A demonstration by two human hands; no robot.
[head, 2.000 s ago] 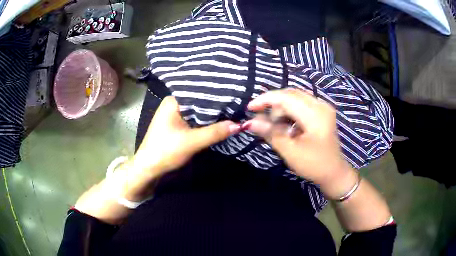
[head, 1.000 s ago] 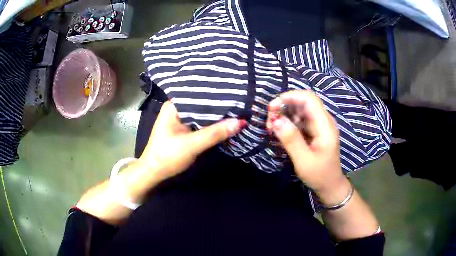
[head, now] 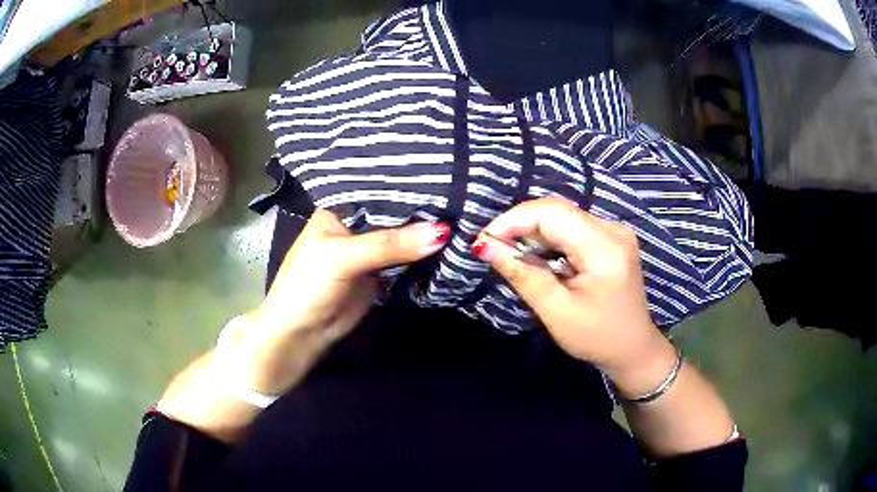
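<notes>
The dark garment with white stripes [head: 375, 125] lies bunched over my lap. Narrow black bands [head: 461, 144] cross its stripes. My left hand [head: 332, 274] pinches the near edge of the garment, thumb on top beside a black band, its other fingers hidden under the cloth. My right hand [head: 577, 274] is just to the right, fingertips closed together over the stripes, a small gap from my left thumb. A silvery metal glint [head: 550, 259] shows within the right fingers, probably small scissors. Any needle or thread is too small to tell.
A pink perforated basket [head: 144, 183] with orange bits stands on the green floor at left. Behind it is a grey tray [head: 187, 93] of small round-topped items. Striped cloth [head: 24, 211] hangs at far left. Black cloth [head: 817, 255] is at right, near a blue upright [head: 750, 115].
My right hand first parted from my left thumb, then came back close to it with fingertips pointing left. My left thumb has shifted slightly left. The garment has shifted slightly left.
</notes>
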